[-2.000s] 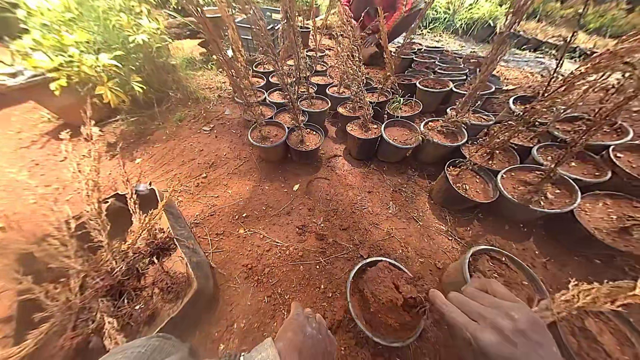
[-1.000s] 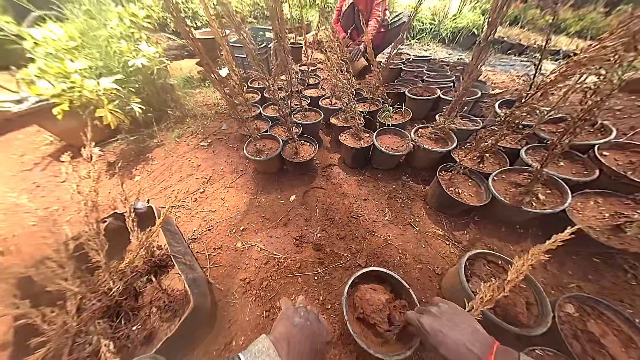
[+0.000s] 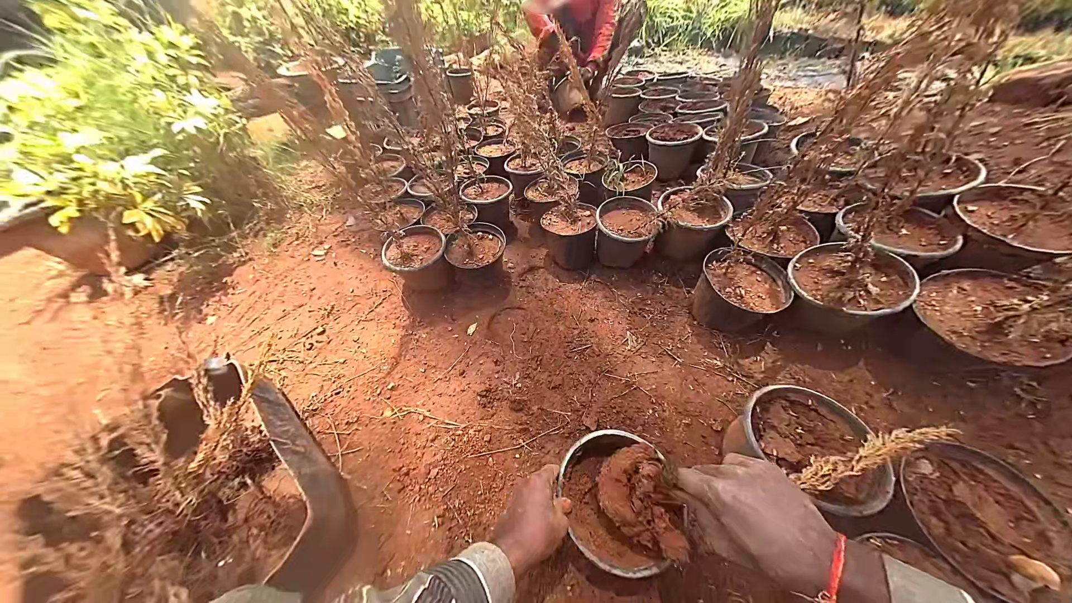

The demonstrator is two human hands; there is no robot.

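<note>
A plastic plant pot holding red soil stands on the ground at the lower middle. My left hand grips its left rim. At the right side of the pot, my right hand, with a red thread at the wrist, is closed on the base of a dried plant, whose feathery top points right. A clump of red soil sits tilted inside the pot beside my right fingers; whether it is joined to the plant cannot be told.
Soil-filled pots stand close by on the right, and rows of pots with dried plants stretch behind. A dark container of dried plants lies at left. A person in red bends over pots at the back.
My left hand has come to the pot's rim from the ground beside it. The soil clump in the pot now stands more tilted, near my right fingers.
</note>
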